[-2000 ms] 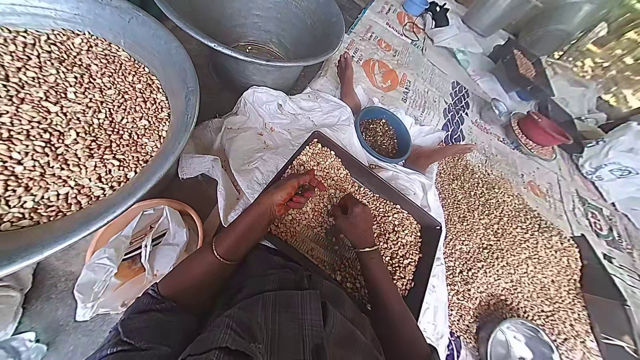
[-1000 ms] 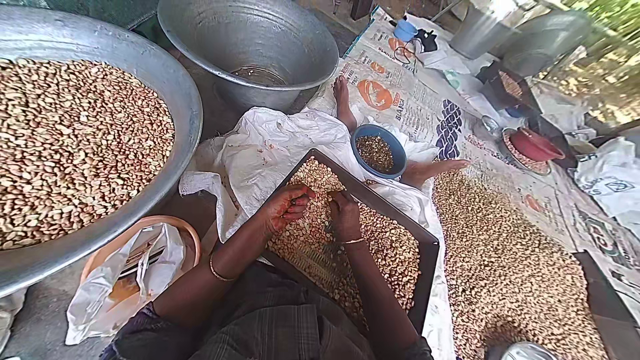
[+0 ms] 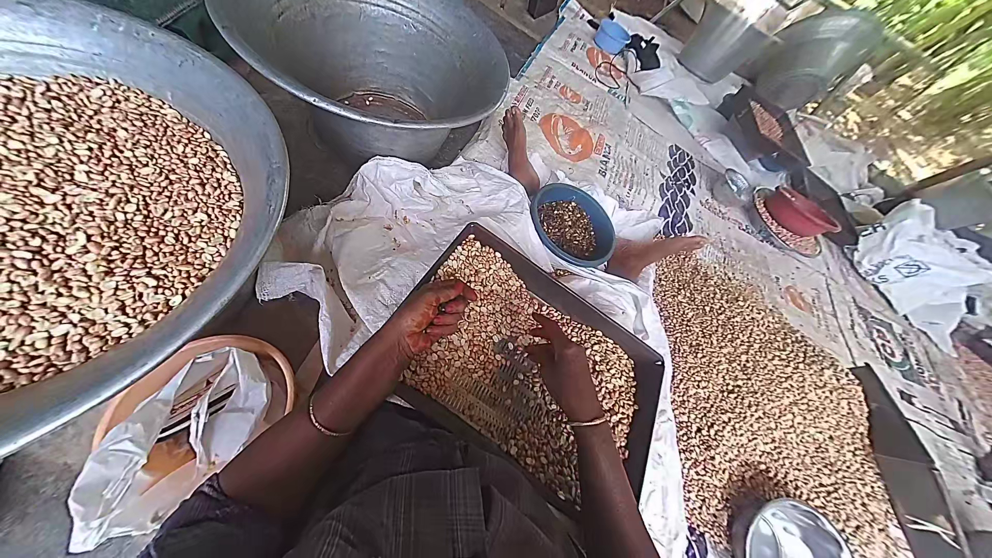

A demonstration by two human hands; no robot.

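Note:
A dark rectangular tray [image 3: 651, 372] with a perforated bottom lies tilted across my lap on white woven sacking [image 3: 387, 225]. Pale shelled nuts or beans [image 3: 488, 279] cover much of its base. Over the tray's left part is my left hand [image 3: 438, 314], its fingers curled; whether it pinches a nut cannot be told. My right hand [image 3: 562, 360] hovers above the middle of the tray, fingers apart, with nothing visible in it. Just beyond the tray's far edge, a blue bowl [image 3: 601, 221] holds darker bits, between my bare feet.
A large metal basin [image 3: 267, 155] full of reddish nuts or beans stands at left, another metal basin [image 3: 488, 77] behind. An orange tub [image 3: 287, 364] with a plastic bag sits lower left. At right, a wide nut heap [image 3: 759, 387] lies on printed sacks, a metal bowl [image 3: 798, 531] at its near edge.
My right hand has moved away from my left hand, back over the middle of the tray, and its fingers have spread. My left hand stays over the tray's left part.

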